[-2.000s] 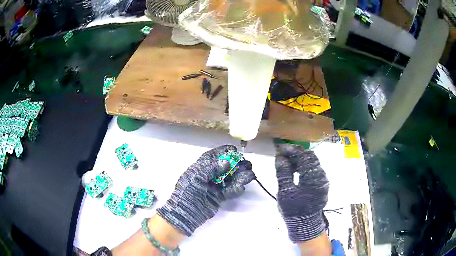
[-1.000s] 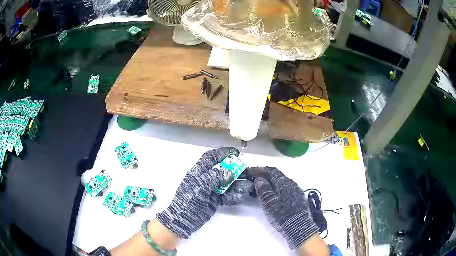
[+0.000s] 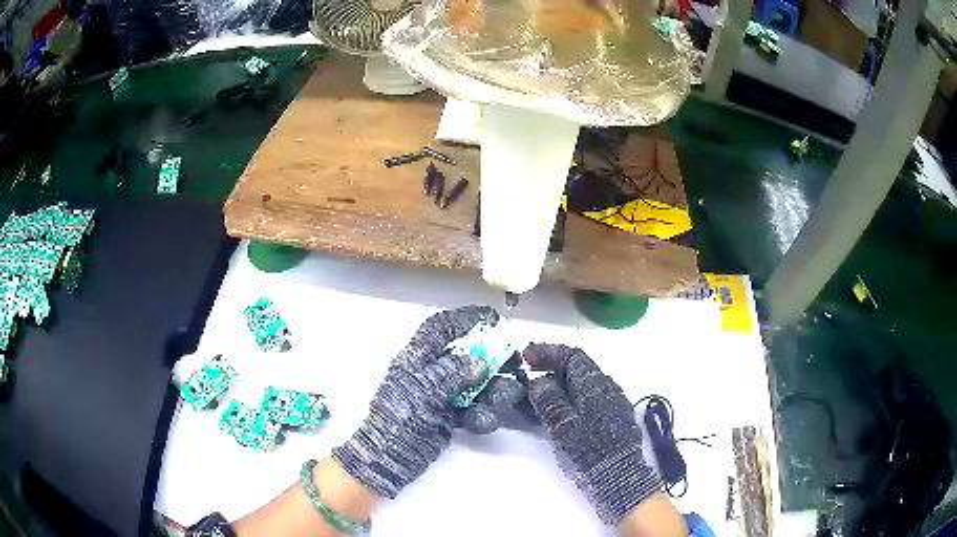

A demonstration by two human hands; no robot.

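Observation:
My left hand [image 3: 420, 393], in a mottled grey knit glove, holds a small green-and-white circuit board [image 3: 486, 362] below the dark tip [image 3: 511, 300] of the white column [image 3: 519, 199]. My right hand [image 3: 590, 420], gloved the same, is close to the board's right side with its fingertips together near a dark part at the board edge. Whether the right fingers grip anything is hidden. A black cable bundle [image 3: 661, 446] lies on the white sheet to the right of my right hand.
Several loose boards [image 3: 249, 424] lie on the white sheet at left. More boards [image 3: 40, 252] are on the black mat [image 3: 115, 346]. A wooden stand [image 3: 346, 178] with small black parts spans behind the hands. A grey post [image 3: 855, 178] slants at right.
My right hand came in from the right to beside the board, then shifted slightly. The cable bundle now shows more fully. Small boards on the green bench have moved.

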